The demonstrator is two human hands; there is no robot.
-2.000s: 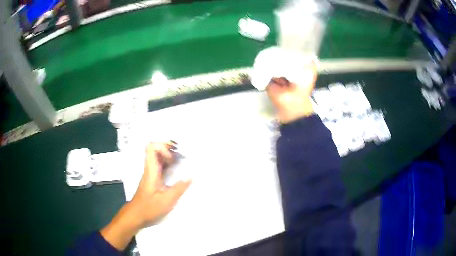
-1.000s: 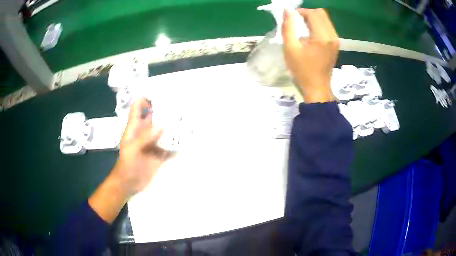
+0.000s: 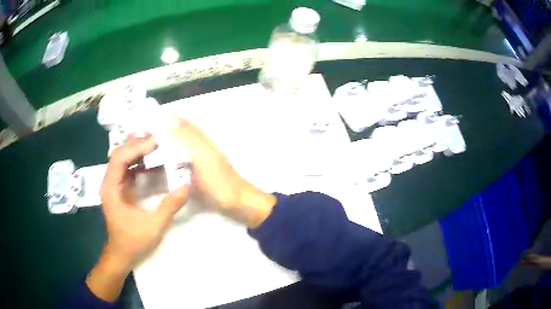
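Note:
My left hand (image 3: 133,211) is bent round a white plug unit (image 3: 178,176) over the white work sheet (image 3: 254,259), at centre left. My right hand (image 3: 211,172) meets it from the right, with the white wiping cloth (image 3: 164,136) under its fingers against the unit. Glare and blur hide the edge between cloth and unit. A clear bottle with a white cap (image 3: 290,60) stands upright at the far edge of the sheet.
A group of white units (image 3: 399,145) lies right of the sheet and a smaller group (image 3: 63,186) left. One unit (image 3: 55,49) is on the green belt (image 3: 211,27). A blue bin (image 3: 489,235) is at lower right, a person's hand (image 3: 534,261) beside it.
My right hand has come down and left from the bottle's mouth with the cloth, to my left hand. The bottle stands uncovered. The view has shifted somewhat.

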